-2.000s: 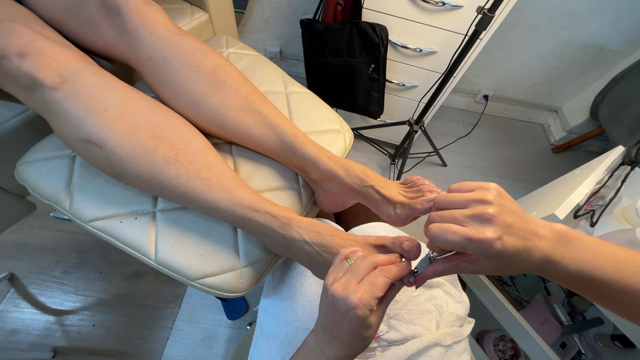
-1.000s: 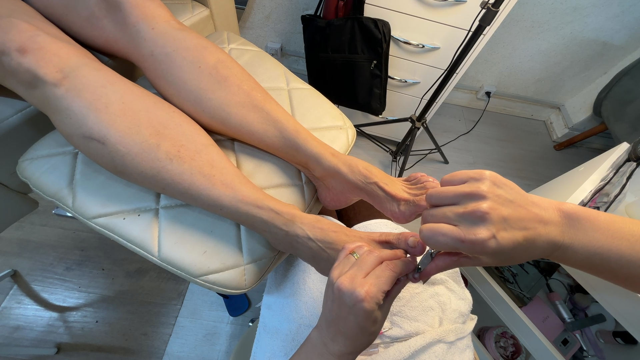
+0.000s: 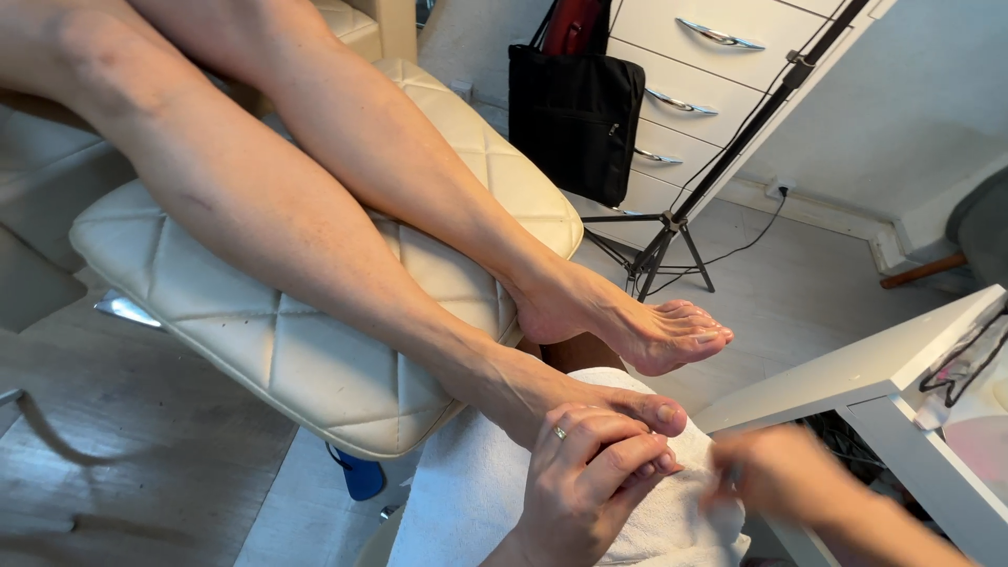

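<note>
With a gold-coloured ring on one finger, my left hand (image 3: 594, 472) holds the smaller toes of the nearer bare foot (image 3: 535, 394) of a seated person. To the right, over the white towel (image 3: 465, 488), my right hand (image 3: 768, 472) is blurred and apart from the foot. Something small and greyish shows at its fingers, too blurred to name. The person's other foot (image 3: 630, 323) lies farther back, its toes pointing right and untouched. Both lower legs rest across a cream quilted leg rest (image 3: 228, 339).
A white desk (image 3: 858, 354) with an open drawer stands at the right. Behind the feet are a black tripod stand (image 3: 669, 224), a white drawer cabinet (image 3: 724, 71) and a black bag (image 3: 575, 118). A blue flip-flop (image 3: 362, 476) is under the leg rest.
My right hand has moved away from the toes, down and to the right; earlier it held a metal nipper-like tool against them. My left hand stays on the nearer foot.
</note>
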